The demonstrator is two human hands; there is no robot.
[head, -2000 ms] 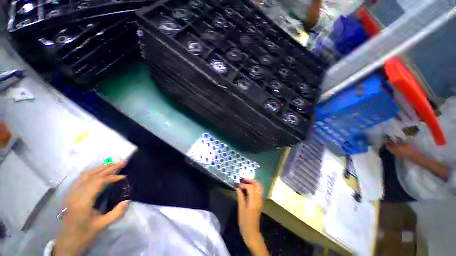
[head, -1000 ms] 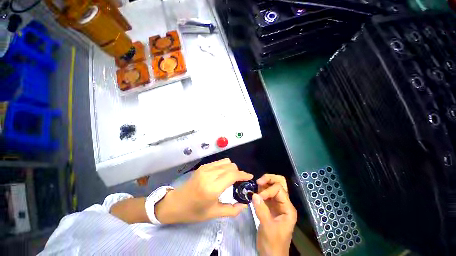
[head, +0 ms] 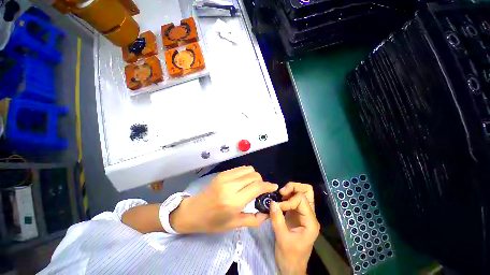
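Note:
My left hand (head: pixel 223 201) grips a round black housing (head: pixel 265 202) by its edge, in front of the machine's front edge. My right hand (head: pixel 295 220) is at the housing's right side, with thumb and fingertips on its face and rim. The housing faces up, with a pale ring at its centre. The fingertips partly cover it, so I cannot tell if a small separate part is between them. The perforated parts tray (head: pixel 365 225), with rows of dark-rimmed circles, lies on the green mat at the right.
The white machine bed (head: pixel 236 102) bears orange nests (head: pixel 184 59); the rear left one holds a black part. An orange cylinder (head: pixel 115 27), a dark pile of small parts (head: pixel 138 131) and a red button (head: pixel 244 145) show. Tall stacked black trays (head: pixel 413 123) stand at right. Blue crates (head: pixel 36 121) are at far left.
Two seconds ago the hands were apart, the right at the parts tray. One second ago both were at the housing, as now. The view has since shifted slightly; the fingers have moved little.

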